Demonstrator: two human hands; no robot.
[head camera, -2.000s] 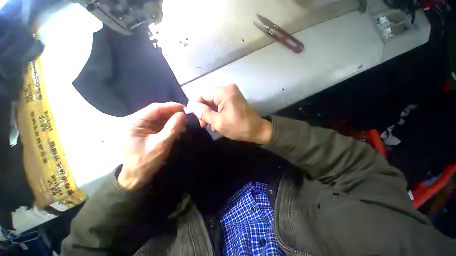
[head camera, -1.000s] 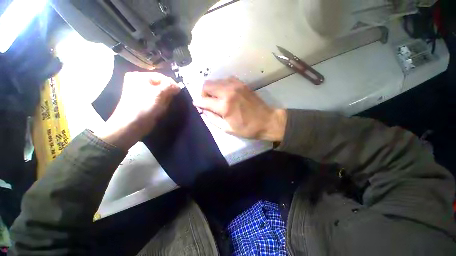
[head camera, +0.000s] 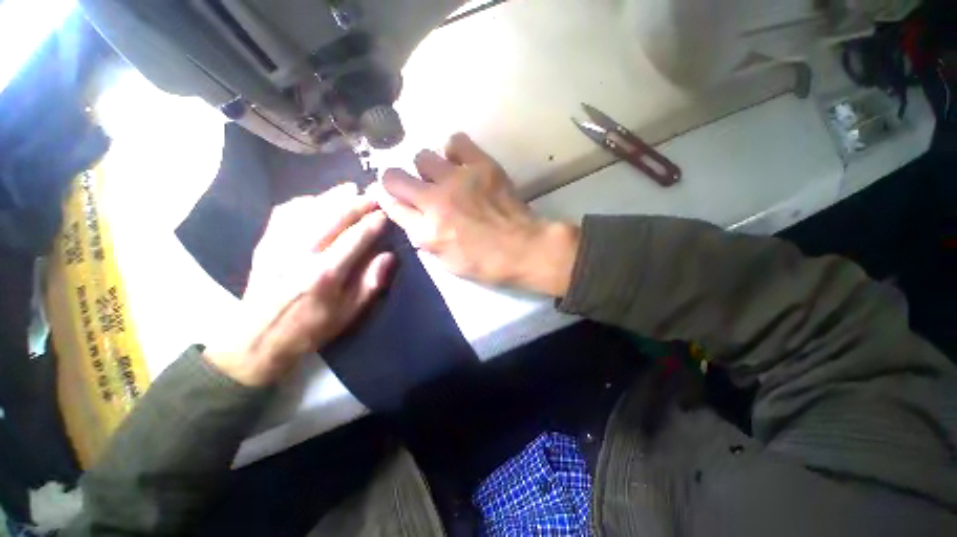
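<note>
A dark navy fabric panel (head camera: 415, 325) lies over the machine bed and hangs past the table's front edge. Its far part shows left of the presser foot and needle area (head camera: 365, 163). My left hand (head camera: 315, 278) lies on the panel, fingers pointing to the needle. My right hand (head camera: 472, 215) is at the panel's right edge, its fingertips just in front of the needle, close to the left fingertips. The fingertips hold the panel's edge there; glare hides the exact grip. Dark red thread snips (head camera: 630, 147) lie on the bed to the right.
The off-white machine head (head camera: 252, 63) stands over the work. Yellow tape with dark characters (head camera: 100, 315) runs along the left table edge. A clear tray with shiny bits (head camera: 858, 124) sits at the right table end. Dark material (head camera: 52, 126) lies at far left.
Since two seconds ago, both hands and the panel have moved up to the needle. In the last second my left hand slid back slightly and flattened, and my right fingertips moved left towards the needle.
</note>
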